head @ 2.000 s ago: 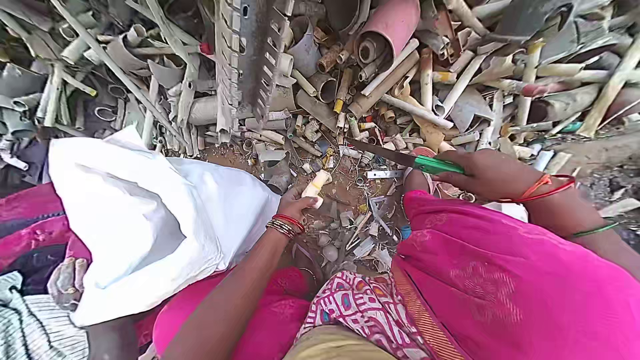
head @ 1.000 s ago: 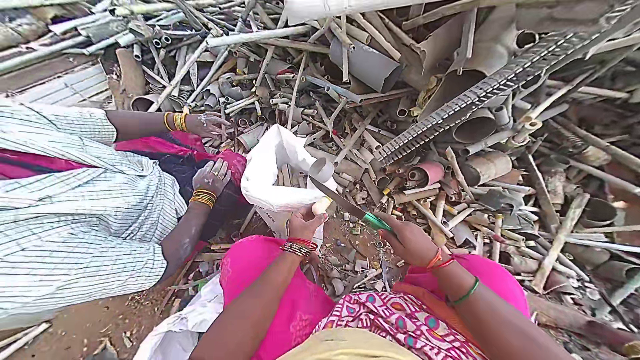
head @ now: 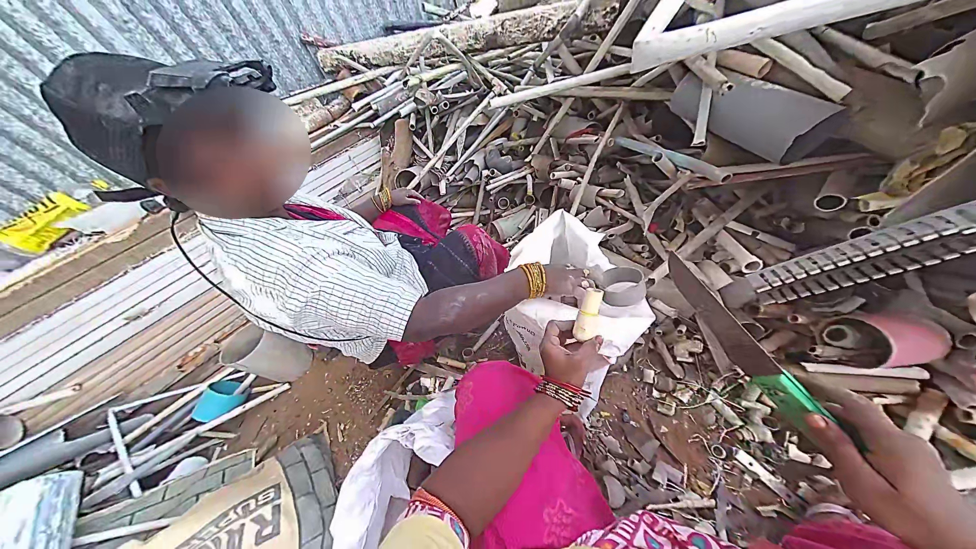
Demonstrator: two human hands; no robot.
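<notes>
My left hand (head: 568, 357) grips a short cream plastic pipe piece (head: 588, 314) with a yellow band, held upright over the edge of a white woven sack (head: 549, 255). On the right, my right hand (head: 877, 457) is closed around the green handle (head: 789, 393) of a long machete-like knife; its dark blade (head: 720, 324) points up and left, apart from the cream piece. Just behind the piece, a co-worker's hand (head: 568, 282) with yellow bangles is at a grey pipe ring (head: 623, 286) over the sack.
The co-worker in a striped shirt (head: 313, 282) sits close at my left. Scrap pipes (head: 740, 114) are heaped ahead and right, with a slotted metal channel (head: 869, 255) jutting in. Long pipes (head: 99, 335), a blue plastic cup (head: 219, 401) and a printed bag (head: 236, 518) lie left.
The view has swung far to the left. The co-worker's hand has reached over to the sack beside my left hand. The knife has moved away from the cream piece.
</notes>
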